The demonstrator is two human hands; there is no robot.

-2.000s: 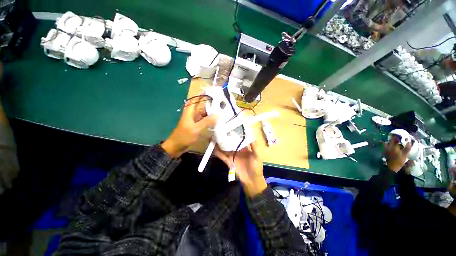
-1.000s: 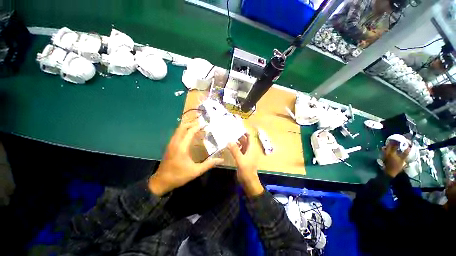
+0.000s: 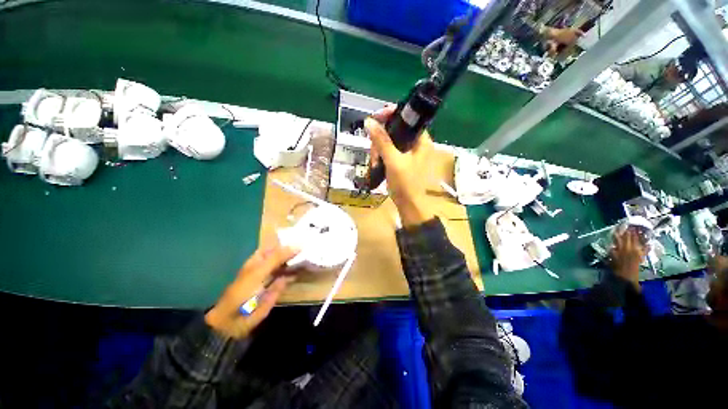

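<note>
A white camera housing (image 3: 326,233) with thin flat antennas (image 3: 334,289) splayed from it is at the left of the tan mat (image 3: 375,264). My left hand (image 3: 251,289) holds its lower left side; a small white and blue piece (image 3: 252,303) shows at the palm. My right hand (image 3: 401,156) grips the black electric screwdriver (image 3: 407,128), which is tilted with its lower end at the front of the screw feeder (image 3: 357,195). The screwdriver tip is too small to make out.
White camera heads (image 3: 138,128) stand in rows at left, and another white housing (image 3: 281,140) is beside the feeder. Assemblies with antennas (image 3: 515,240) lie right of the mat. A blue bin (image 3: 551,343) is by my lap. Another person's hand (image 3: 629,249) works at far right.
My right hand has left the housing and taken hold of the screwdriver, whose lower end is now at the feeder's front. The housing has turned, its antennas spread, with my left hand on it.
</note>
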